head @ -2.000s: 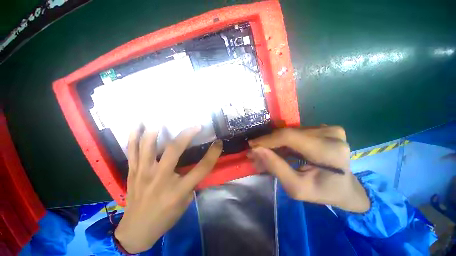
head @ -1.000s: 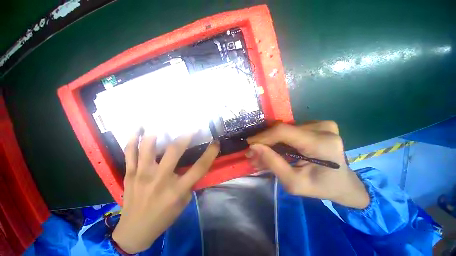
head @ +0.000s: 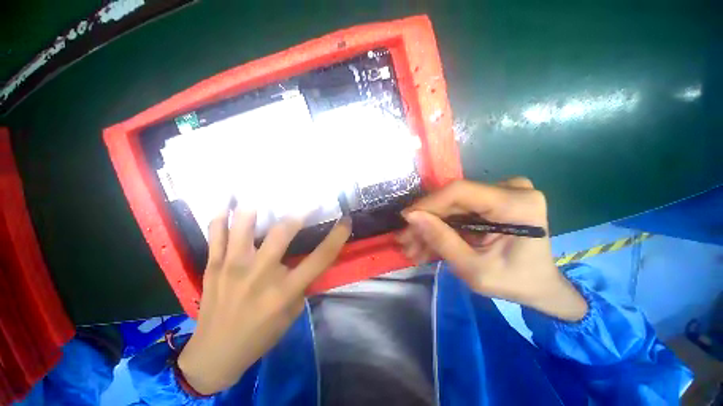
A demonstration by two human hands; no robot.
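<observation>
A tablet assembly with its insides exposed lies in a red foam tray [head: 441, 119]. Its battery [head: 254, 158] glares white. The mainboard [head: 388, 189] is at the right end, and a small green patch [head: 189, 121] is at the upper left corner. My left hand [head: 252, 277] lies with fingers spread over the battery's lower part and the near edge, holding nothing. My right hand [head: 483, 238] holds black tweezers [head: 503, 228] between thumb and fingers at the tablet's near right edge. The tweezers' tip is hidden by the fingers.
The tray is on a glossy dark green surface [head: 555, 151]. A stack of red foam trays [head: 30, 293] is at the left edge. A dark rail with chipped white paint [head: 75, 32] runs across the top left. Yellow-black striped tape [head: 606, 247] shows beyond the bench's near edge at right.
The tweezers' rear end has swung up, so they lie nearly level. The tray has shifted slightly in the picture. My left hand keeps nearly the same place on the tablet.
</observation>
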